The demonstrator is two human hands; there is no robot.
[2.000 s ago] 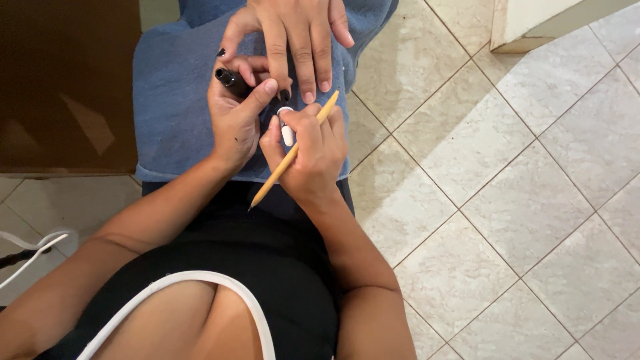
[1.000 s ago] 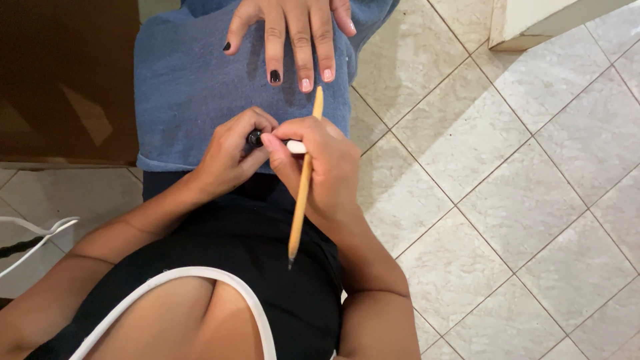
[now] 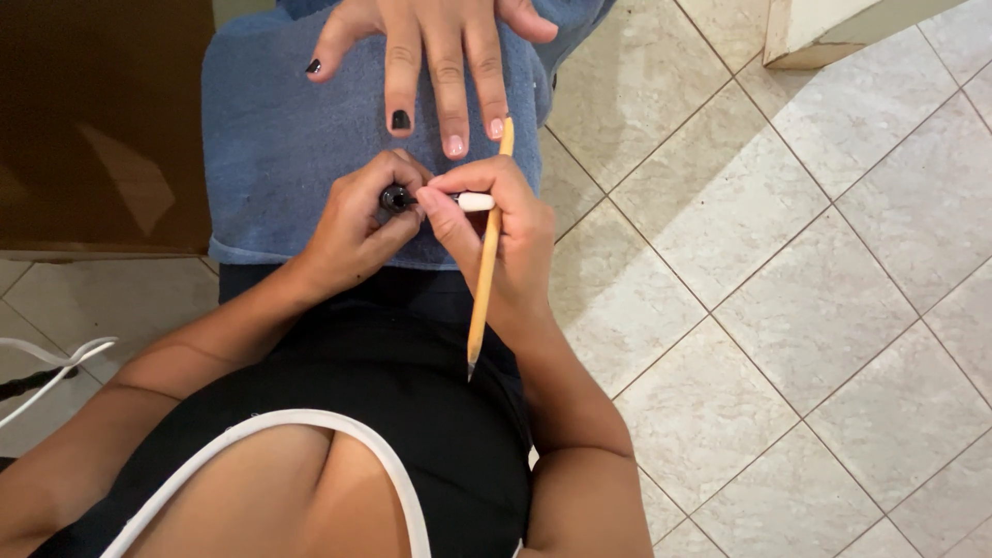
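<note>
My left hand [image 3: 368,213] is closed around a small black nail polish bottle [image 3: 397,199], its open neck showing. Close against it, my right hand [image 3: 500,225] pinches the nail polish brush by its cap [image 3: 475,202], which looks white on the visible side; the brush end lies at the bottle's mouth. A yellow wooden stick [image 3: 482,298] with a dark pointed tip is also held between my right fingers. Beyond my hands, another person's hand [image 3: 442,70] is spread palm down, black polish on two nails, two others pale.
A blue towel [image 3: 287,139] lies under the other person's hand. Dark brown furniture [image 3: 101,124] stands at the left, with a white cable [image 3: 58,360] below it. Pale floor tiles [image 3: 759,271] spread at the right, below a pale ledge corner [image 3: 821,35].
Two seconds ago my hands were at the other person's fingers. They have moved back toward my body, and the brush is now at the bottle's mouth.
</note>
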